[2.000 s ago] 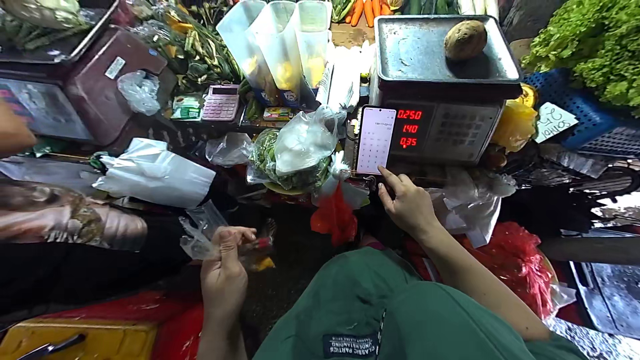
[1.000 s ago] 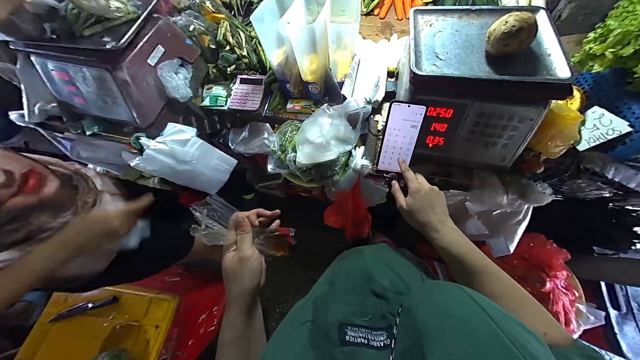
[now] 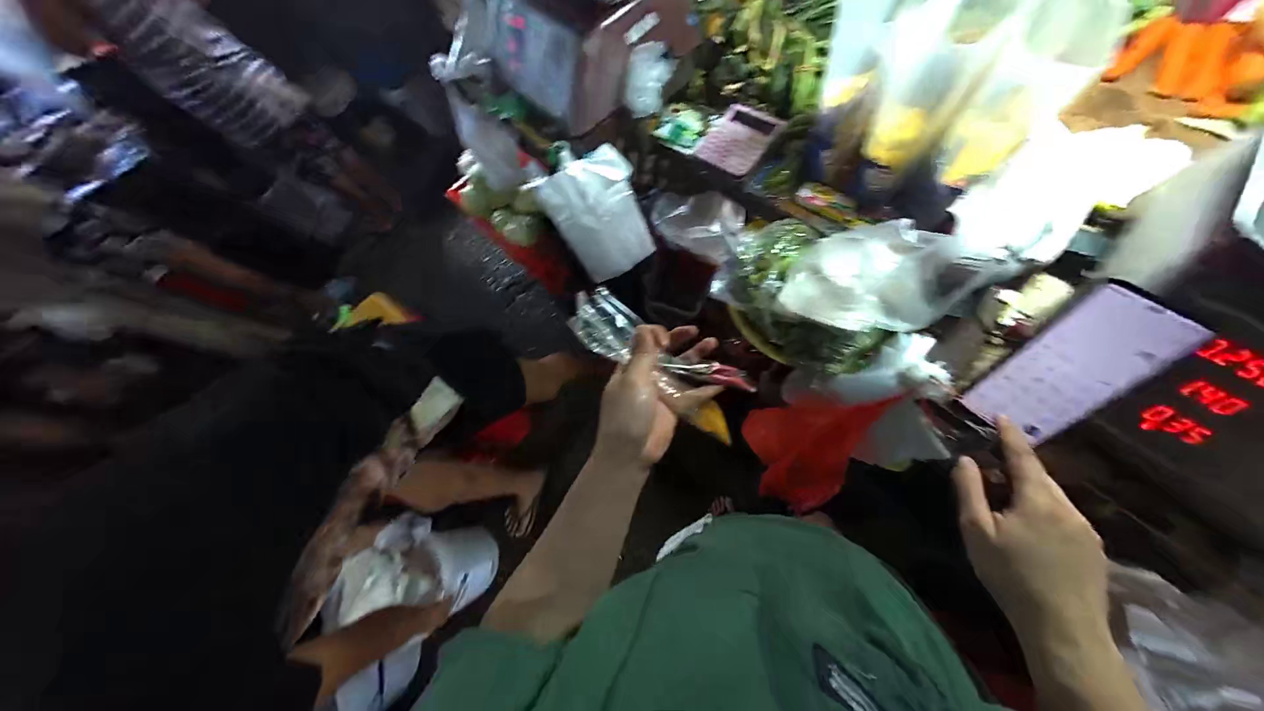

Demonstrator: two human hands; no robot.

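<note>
My left hand (image 3: pixel 637 395) grips a small clear plastic bag (image 3: pixel 604 324) with something red and yellow at its lower right end. My right hand (image 3: pixel 1037 523) holds nothing, its index fingertip at the lower edge of a smartphone (image 3: pixel 1091 360). The phone's lit screen shows a keypad, blurred now. Right of the phone glow the red digits of a weighing scale (image 3: pixel 1210 395). Between my hands, greens in plastic (image 3: pixel 780 252) lie beside a crumpled clear bag (image 3: pixel 859 281), and a red plastic bag (image 3: pixel 815 444) hangs below.
A pink calculator (image 3: pixel 739 140), a white plastic bag (image 3: pixel 597 212) and a second scale (image 3: pixel 553 59) are along the stall's left part. Tall clear containers (image 3: pixel 918 109) are at the back. At left, a person in dark clothes (image 3: pixel 227 494) stands close, with a hand holding a pale item.
The view has swung strongly to the left and blurred. My right index finger, on the phone's screen before, is now at its lower edge. My left hand still holds the clear bag.
</note>
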